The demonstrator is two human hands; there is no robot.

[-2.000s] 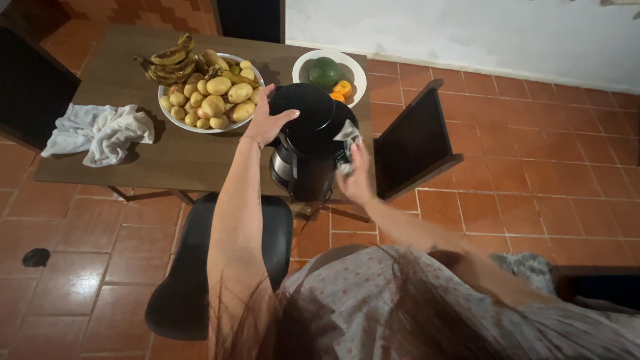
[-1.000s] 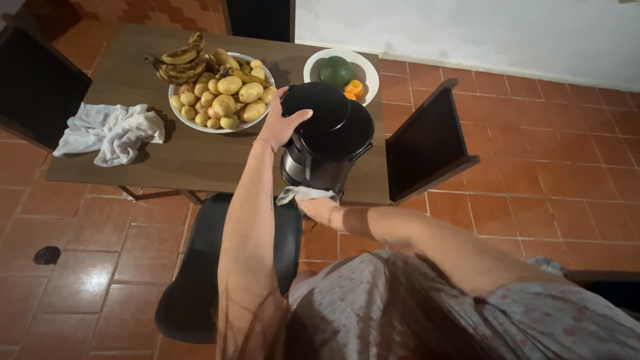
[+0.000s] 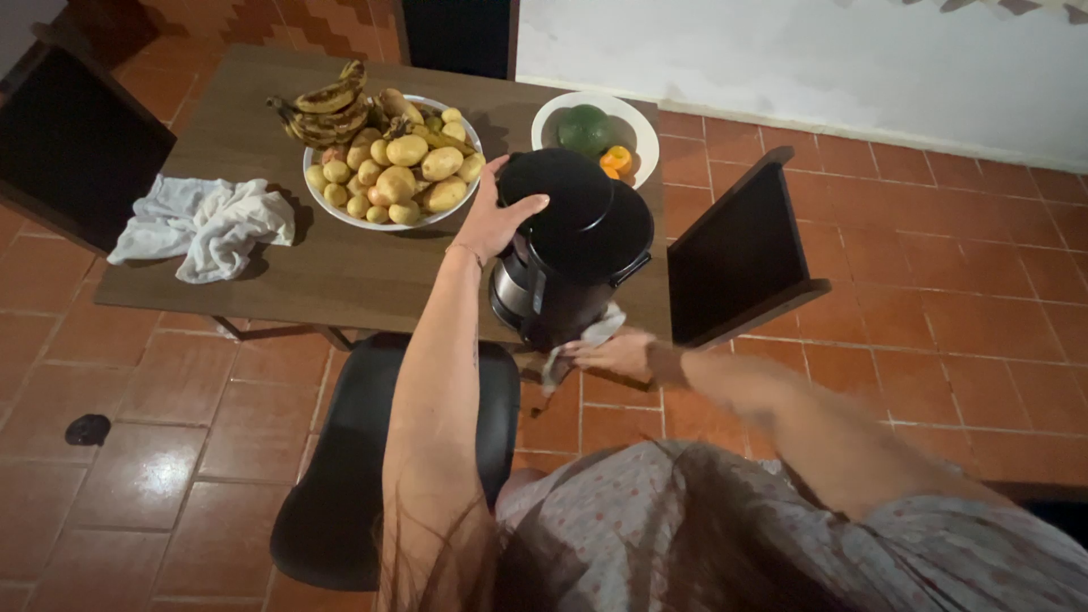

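A black coffee maker with a metallic carafe section (image 3: 586, 246) stands near the front right edge of the wooden table. My left hand (image 3: 497, 212) grips the left side of its round top, thumb over the upper surface and fingers along the rim. Low on the appliance's front right side, my right hand (image 3: 616, 350) holds a pale cloth (image 3: 595, 331) against or close to the base; the hand is somewhat blurred. Behind and to the left is a white bowl (image 3: 408, 223) of potatoes with ripe bananas (image 3: 327, 115). Another white bowl (image 3: 648, 140) behind the appliance holds a green fruit (image 3: 586, 129) and orange fruits (image 3: 615, 160).
A crumpled white cloth (image 3: 212, 225) lies at the left of the table (image 3: 357, 280). Dark chairs stand at the right (image 3: 744, 251), left (image 3: 76, 144) and back (image 3: 459, 38). A black molded seat (image 3: 348, 476) is before the front edge. A dark object (image 3: 87, 430) lies on the tiled floor.
From the appliance's upper right side two seconds ago, my right hand has moved down to its base with the cloth. Since one second ago it has shifted right. My left hand stays on the top.
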